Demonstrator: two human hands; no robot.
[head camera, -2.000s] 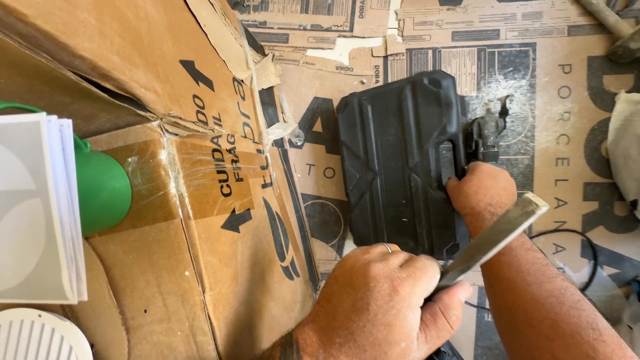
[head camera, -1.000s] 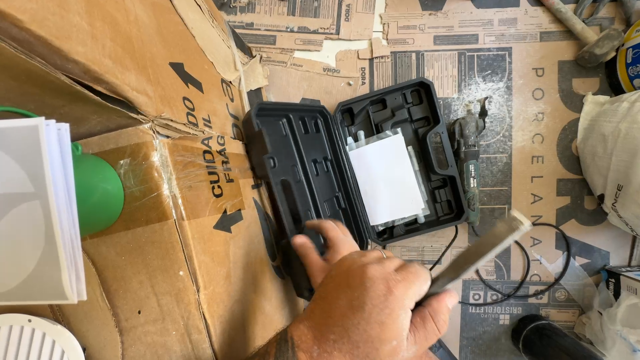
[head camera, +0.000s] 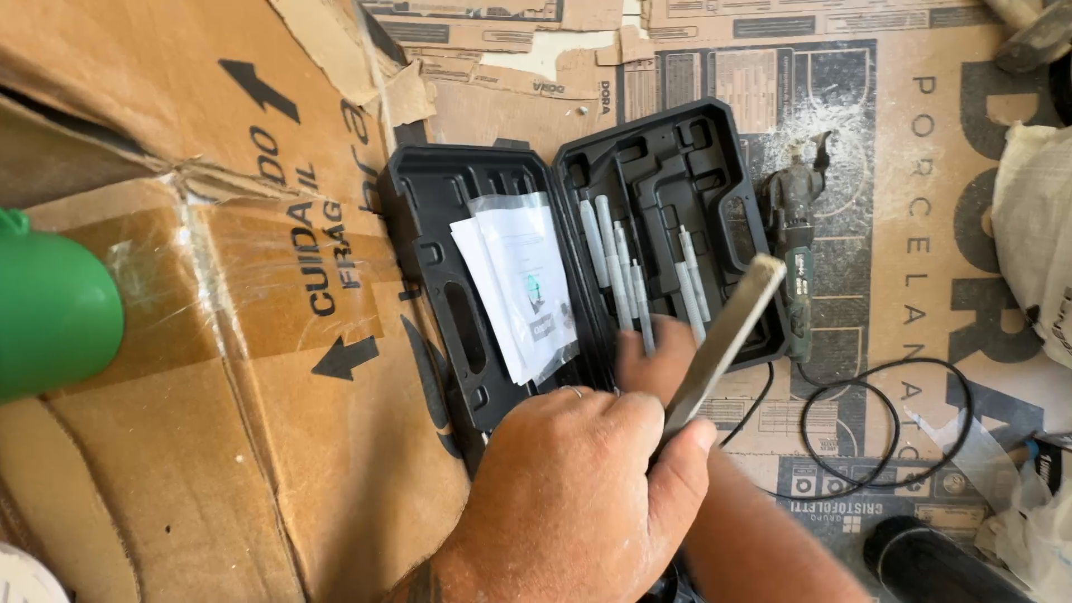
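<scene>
My left hand (head camera: 578, 469), with a ring on one finger, grips a flat greyish strip (head camera: 729, 335) that slants up to the right. Beyond it, my right hand (head camera: 657, 360) is blurred and partly covered by the left; it is at the lower part of the open black plastic tool case (head camera: 745, 167), by several slim whitish rods (head camera: 621, 268). Whether it holds a rod cannot be told. Printed papers in a clear plastic bag (head camera: 528, 285) lie in the left half of the case. A corded power tool (head camera: 796, 243) lies just right of the case.
A large cardboard box (head camera: 276, 402) fills the left side, with a green plastic container (head camera: 50, 306) at its edge. The tool's black cable (head camera: 896, 368) loops on the cardboard-covered floor. A black cylinder (head camera: 930, 561), a white sack (head camera: 1038, 234) and a hammer-like tool (head camera: 1034, 38) are at the right.
The case was closed two seconds ago and now lies open. The papers have moved from its right half to its left half, and the rods now show. My right hand has come to the rods.
</scene>
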